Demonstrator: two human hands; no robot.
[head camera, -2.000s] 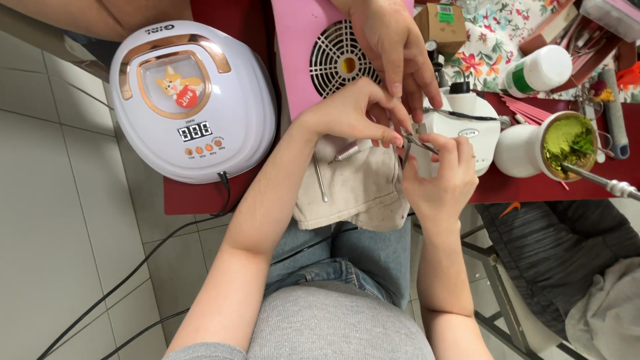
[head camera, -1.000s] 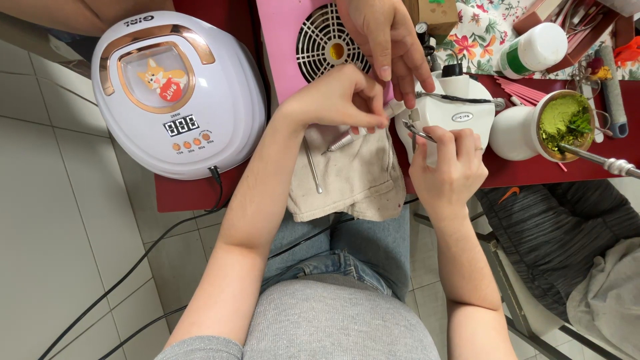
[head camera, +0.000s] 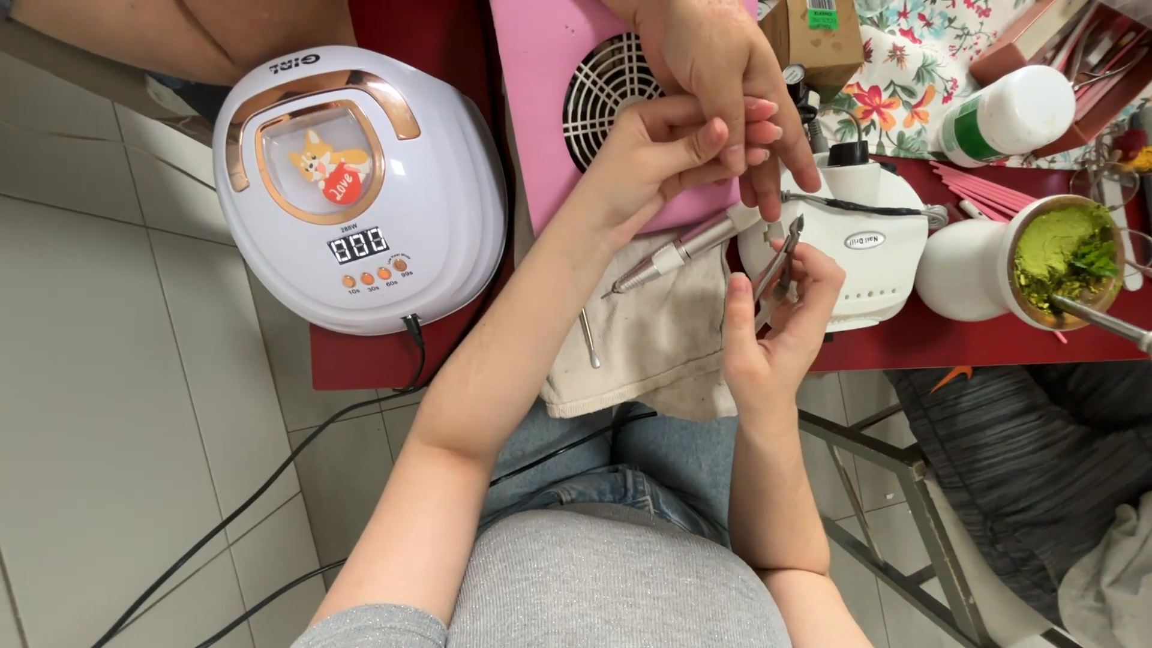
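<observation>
My left hand (head camera: 670, 157) is closed around a finger of another person's hand (head camera: 720, 67), which reaches in from the top over a pink nail dust collector (head camera: 540, 108). In my right hand (head camera: 778, 333) is a metal cuticle nipper (head camera: 781, 270), its jaws pointing up, just below the other person's fingertips. A silver nail drill handpiece (head camera: 670, 259) and a metal cuticle pusher (head camera: 589, 340) lie on a beige cloth (head camera: 648, 333) between my forearms. The white nail drill base (head camera: 864, 256) stands just right of the nipper.
A white nail lamp (head camera: 360, 189) with a black cable stands at left. Rightward are a cup of green herbs (head camera: 963, 270) with a metal straw, a white bottle (head camera: 1008, 112), pink sticks (head camera: 981, 189), a cardboard box (head camera: 814, 45) and a tool case (head camera: 1035, 40). The red table's edge (head camera: 972, 355) runs below.
My left hand, apart from the other person's hand one second ago, now grips a finger of it. My right hand keeps the nipper, now slightly farther from my left hand than two seconds ago.
</observation>
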